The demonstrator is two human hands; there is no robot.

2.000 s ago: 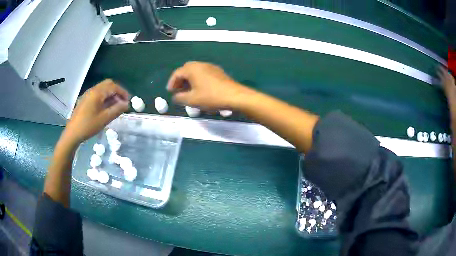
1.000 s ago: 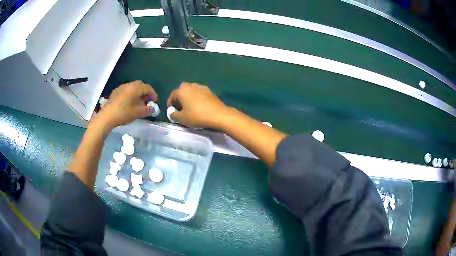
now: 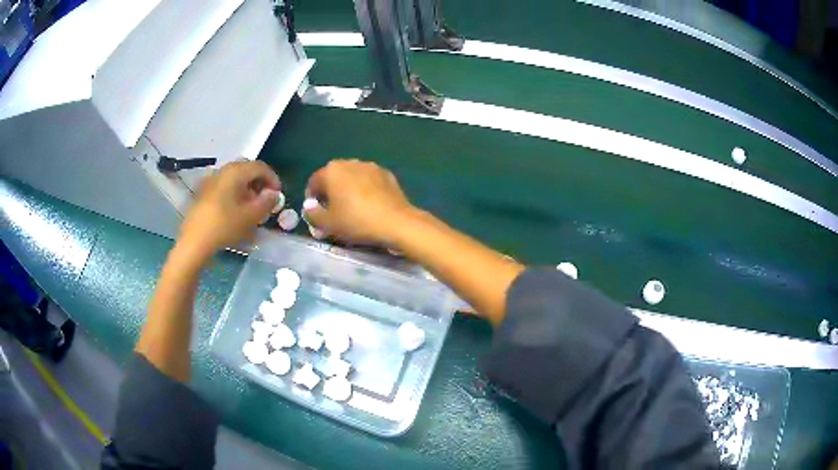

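My left hand [image 3: 230, 209] is over the near edge of the belt by the machine cover, its fingertips closed around a white housing [image 3: 278, 202]. My right hand [image 3: 360, 200] is just to its right and pinches another white housing [image 3: 311, 205]. A white housing [image 3: 288, 219] sits on the belt between the hands, and others are partly hidden under my right hand. A clear tub [image 3: 430, 381] with several white pieces stands on the bench below my hands. Finger detail is blurred.
The white machine cover [image 3: 198, 87] with a black handle [image 3: 186, 163] stands at left. A metal post [image 3: 386, 55] rises behind. More housings [image 3: 653, 292] sit on the green belt [image 3: 515, 193] at right. A second clear tub [image 3: 781, 413] holds small glittering pieces beside my right sleeve.
The view has shifted left, so things appear further right. Both hands have moved closer together near the machine cover. More white pieces show in the near tub, including one at its right side.
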